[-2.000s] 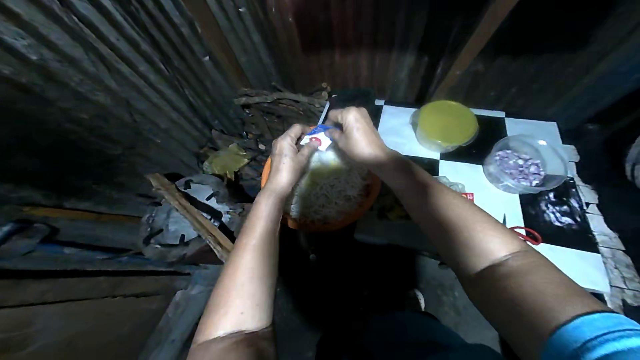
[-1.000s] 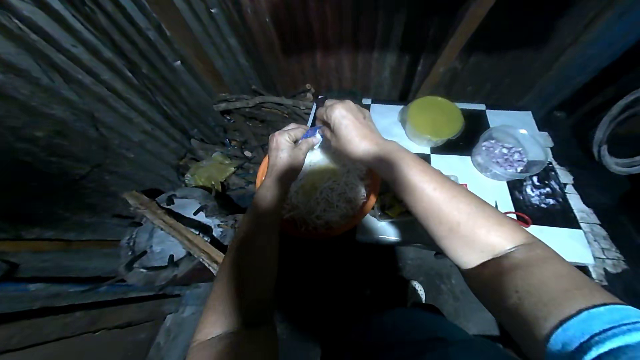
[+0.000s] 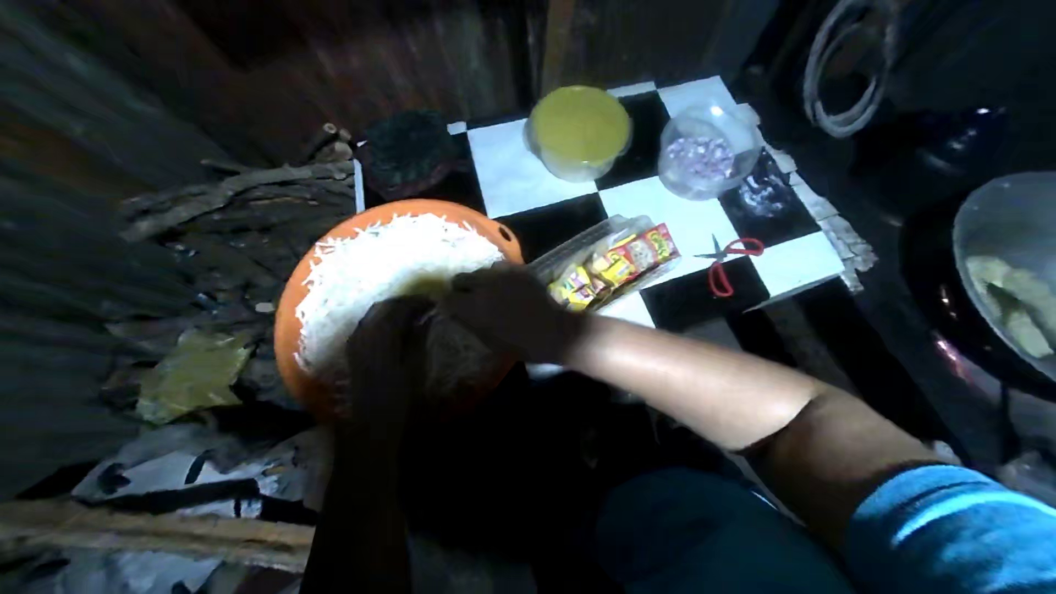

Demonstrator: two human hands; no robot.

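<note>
An orange plastic basin (image 3: 289, 338) holds a heap of white shredded food (image 3: 388, 252) with a yellow patch near its middle. Over the near part of the basin, my left hand (image 3: 392, 330) is dark and blurred. Close beside it on the right, my right hand (image 3: 503, 305) reaches over the basin's right side. Shadow hides the fingers of both hands, so what they hold cannot be told. Just right of my right hand lies a clear plastic tray (image 3: 569, 252) with small yellow and red seasoning packets (image 3: 615, 268). Red-handled scissors (image 3: 720, 289) rest on the checkered table.
Toward the back of the checkered table (image 3: 520, 177) stand a tub with yellow contents (image 3: 582, 128) and a clear bowl of chopped purple onion (image 3: 701, 157). Firewood sticks (image 3: 247, 186) lie at left. A dark pan (image 3: 932, 289) with a clear-rimmed vessel stands at far right.
My hands have come down from above the basin's far part to its near right part. The white and blue packet seen between them earlier is no longer visible. The view has swung right.
</note>
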